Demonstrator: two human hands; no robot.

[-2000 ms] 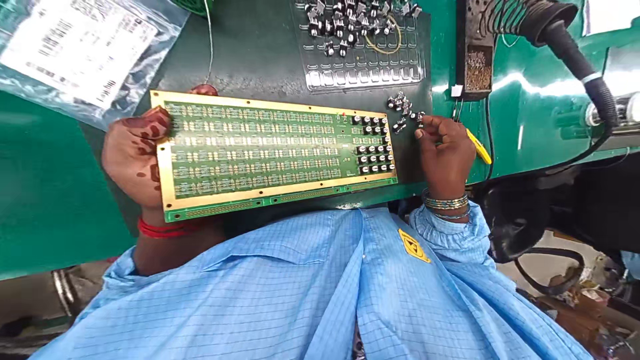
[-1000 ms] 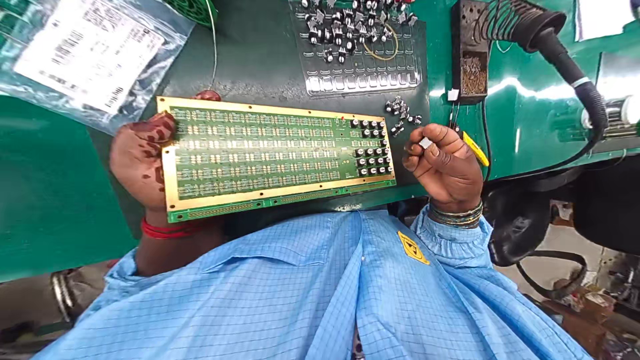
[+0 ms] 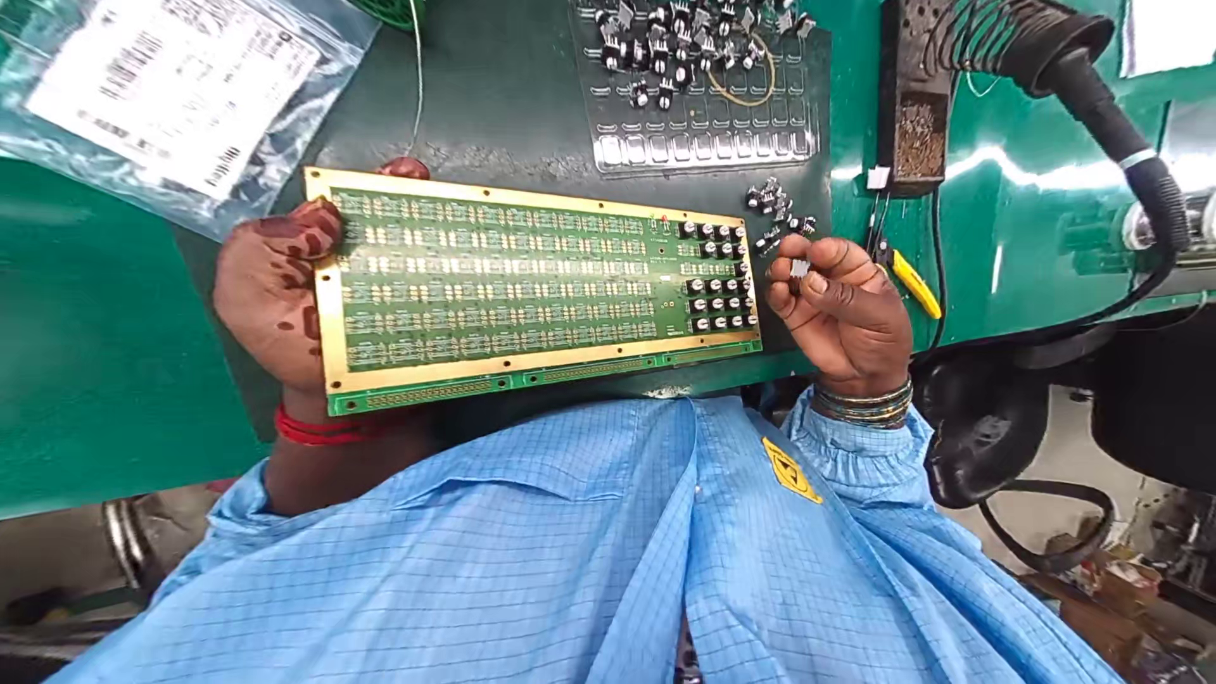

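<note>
My left hand grips the left end of a green circuit board with gold-coloured edges, fingers partly hidden behind it. Rows of small black-and-silver components stand at the board's right end. Just right of that end, my right hand pinches a small component with a pale metallic face between thumb and fingers. A small loose pile of similar components lies on the dark mat above my right fingertips.
A clear plastic tray holds many more components and a thin yellowish loop. At the right are yellow-handled cutters and a soldering iron holder with a coiled spring. A labelled plastic bag lies upper left, near green wire.
Two seconds ago my right hand was at the small loose pile; it has since drawn back toward me and turned, a component now showing in its fingertips. My left hand still holds the board.
</note>
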